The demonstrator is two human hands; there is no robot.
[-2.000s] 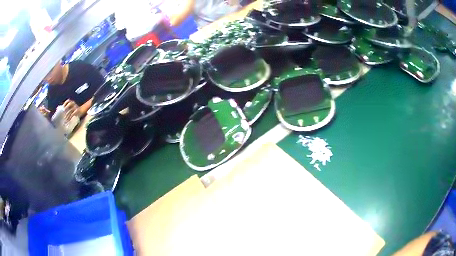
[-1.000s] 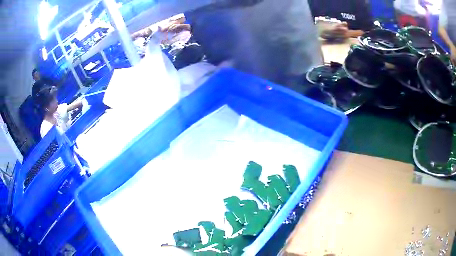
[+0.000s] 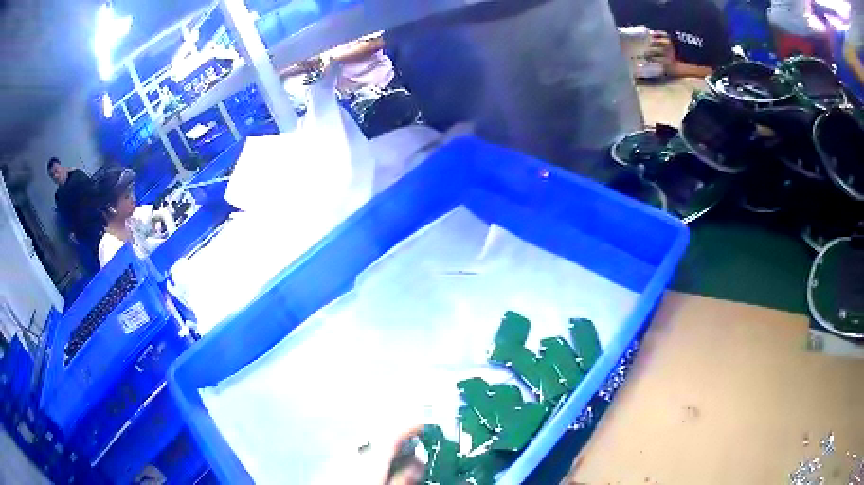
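The large blue bin [image 3: 284, 294] lies in front of me, with a wrinkled white liner [image 3: 398, 303] inside. Several green circuit boards [image 3: 521, 412] are piled loosely at its right and near side. A small blurred part of a hand, seemingly my left hand [image 3: 407, 461], shows at the bottom edge, just left of the boards. Most of it is cut off. I cannot tell whether its fingers hold a board. My right hand is not in view.
A tan cardboard sheet [image 3: 725, 379] lies right of the bin, with tiny silvery pieces [image 3: 817, 462] at its lower right. Dark oval units [image 3: 748, 142] are piled behind it on the green tabletop [image 3: 734, 260]. A smaller blue bin [image 3: 109, 332] stands left. Other people show behind.
The view has swung left from the oval units to the large bin, then shifted slightly, so the bin sits further right. The blurred hand now shows at the boards.
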